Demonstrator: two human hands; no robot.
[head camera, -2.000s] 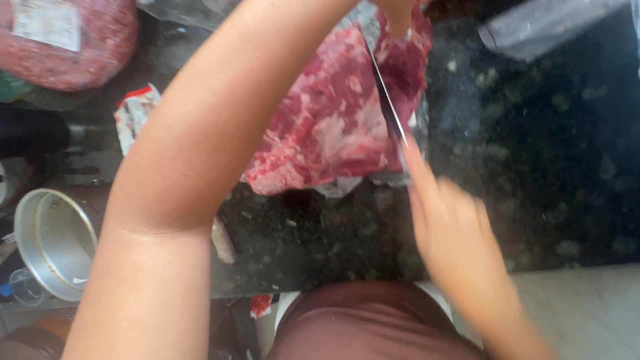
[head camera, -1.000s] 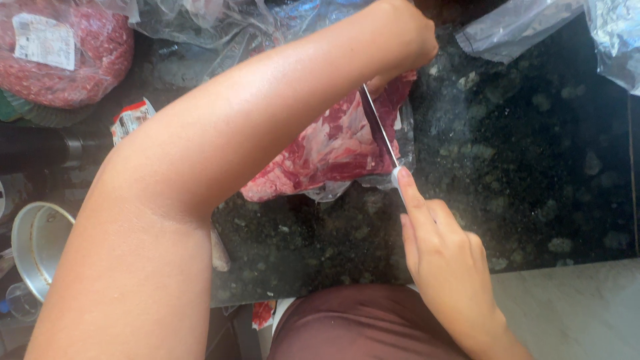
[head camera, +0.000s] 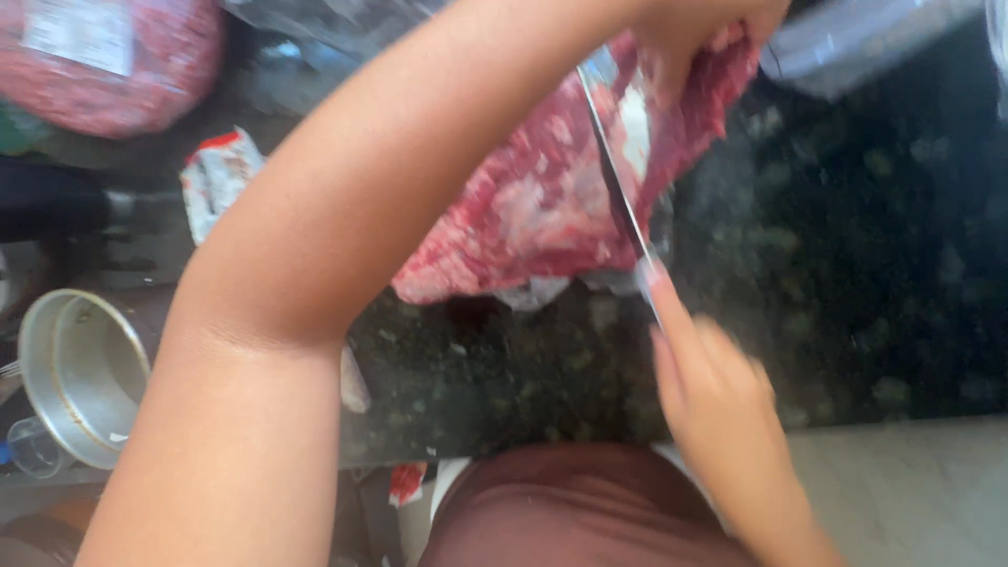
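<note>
A large slab of raw red meat (head camera: 543, 197) lies on clear plastic on the dark stone countertop. My left hand (head camera: 701, 39), its arm crossing over the meat, grips the slab's far right edge and holds that flap raised; part of the hand is cut off by the top of the view. My right hand (head camera: 709, 378), somewhat blurred, is closed around the handle of a kitchen knife (head camera: 610, 169). The blade points away from me and lies along the meat, just left of the raised flap. How deep the edge sits cannot be told.
Packed ground meat (head camera: 118, 87) with a label is at the far left. Below it are a stained plastic wrapper (head camera: 216, 177), a metal pot (head camera: 87, 378) on its side and a clear plastic cup (head camera: 38, 447). Plastic bags (head camera: 850, 47) lie along the back of the countertop (head camera: 850, 291).
The meat's right flap, largely hidden behind my left hand a second ago, now shows lifted outward to the right. My left hand has moved away from me, toward the top of the view.
</note>
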